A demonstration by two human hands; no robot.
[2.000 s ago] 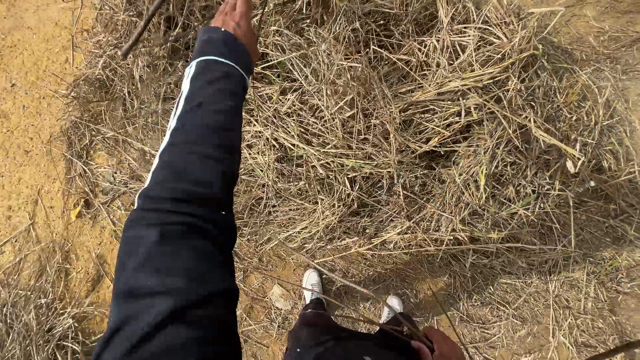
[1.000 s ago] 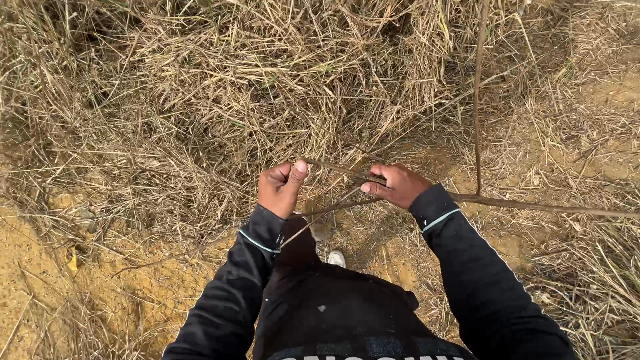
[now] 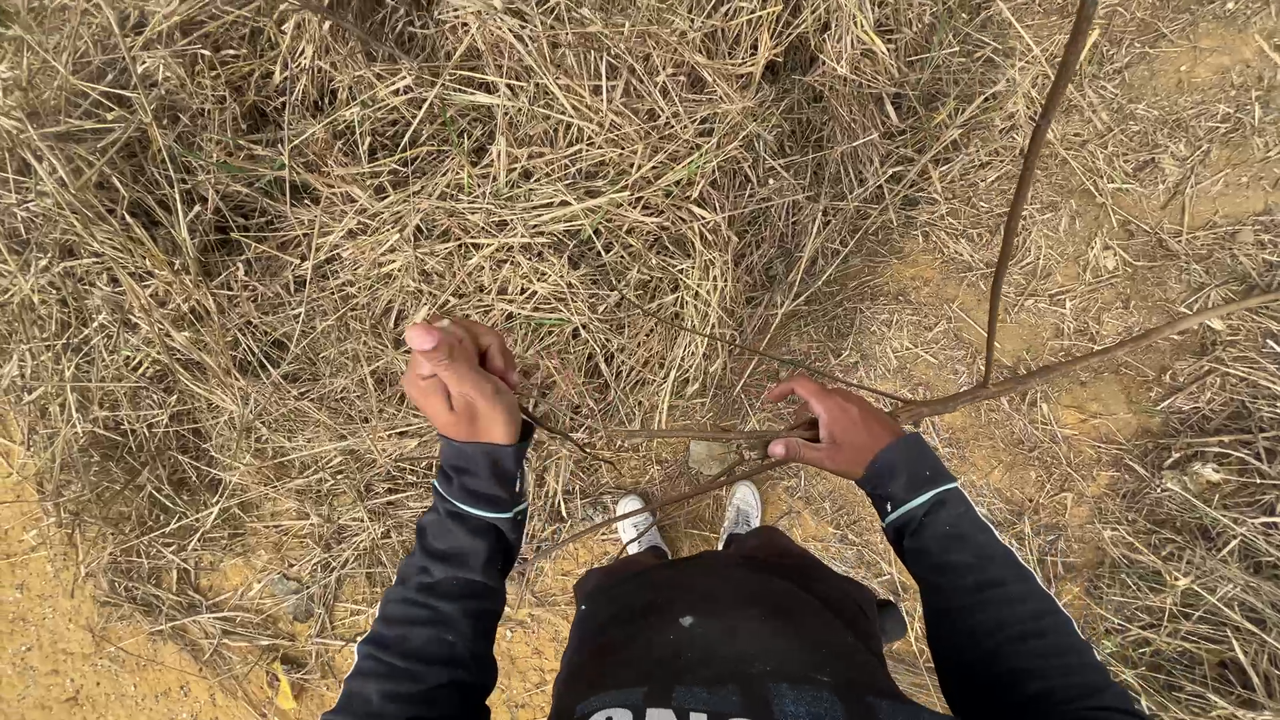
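Note:
A forked dry branch [image 3: 1060, 368] comes in from the right edge, one long shoot rising toward the top right. My right hand [image 3: 838, 430] grips it near its thinner twigs, just right of my shoes. Those twigs [image 3: 690, 434] point left, between my two hands. At the left, my left hand [image 3: 462, 378] is raised with its fingers curled closed around a short thin twig [image 3: 568, 437], whose dark end sticks out below the wrist toward the right.
A thick heap of dry grass [image 3: 560, 220] spreads ahead of me. A flat stone [image 3: 710, 456] lies just beyond my white shoes [image 3: 640, 524]. Bare sandy soil [image 3: 70, 620] shows at the lower left, and more dry grass [image 3: 1200, 560] lies at the right.
My left hand has moved left, away from the twigs beside my right hand. My right hand still holds the branch. Two seconds ago my left arm reached far forward.

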